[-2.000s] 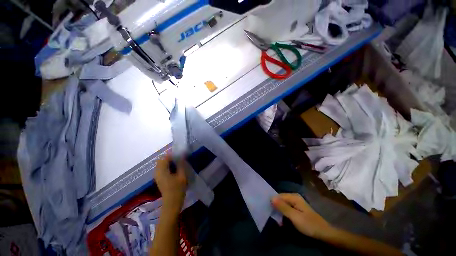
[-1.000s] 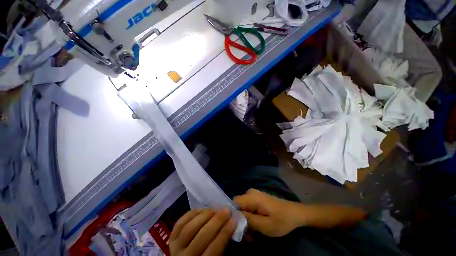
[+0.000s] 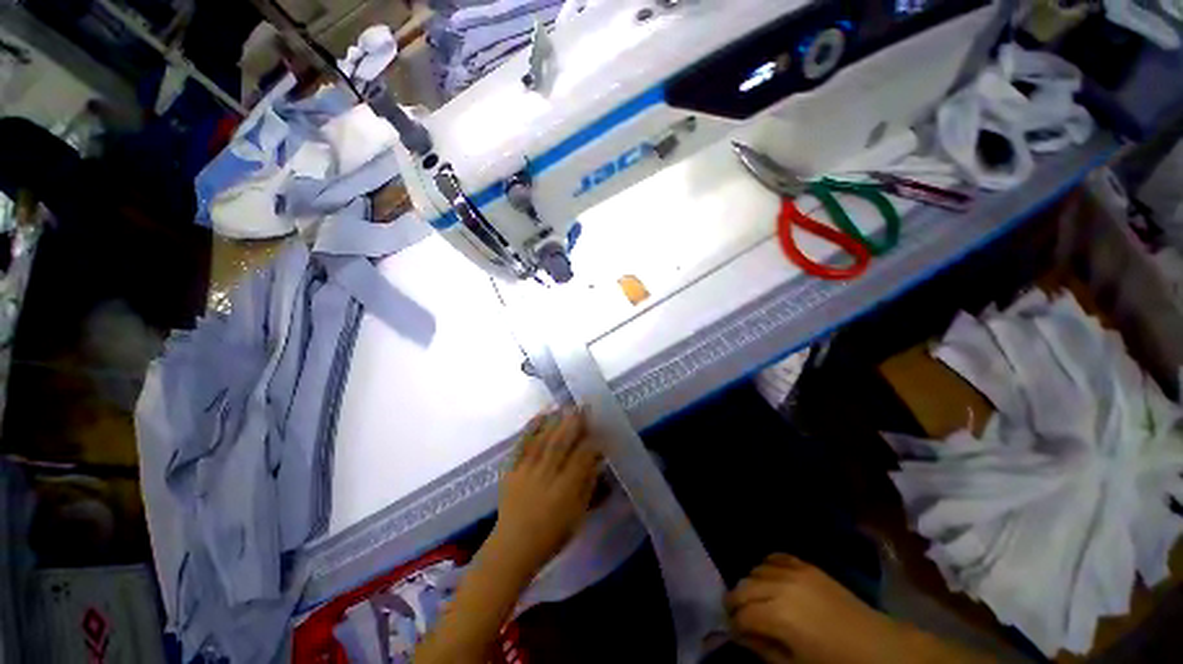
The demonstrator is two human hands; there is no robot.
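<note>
A long blue-grey fabric strip [image 3: 632,457] runs from under the lit needle area of the white sewing machine [image 3: 597,143] over the table's front edge and down towards the lap. My left hand [image 3: 555,457] is on the strip at the table edge, fingers bent over its left side. My right hand [image 3: 778,603] holds the strip's lower end over the lap. The strip's far end is washed out by the lamp at the presser foot.
A heap of blue-grey strips [image 3: 247,428] lies left on the table. Red and green scissors [image 3: 830,223] and an orange chip [image 3: 633,288] lie right of the needle. White cut pieces [image 3: 1064,467] fan out in a box at the lower right. A ruler [image 3: 727,348] marks the front edge.
My left hand has moved from the strip's lower end up to the table edge. My right hand still holds the lower end. The view has shifted, so the machine appears further right.
</note>
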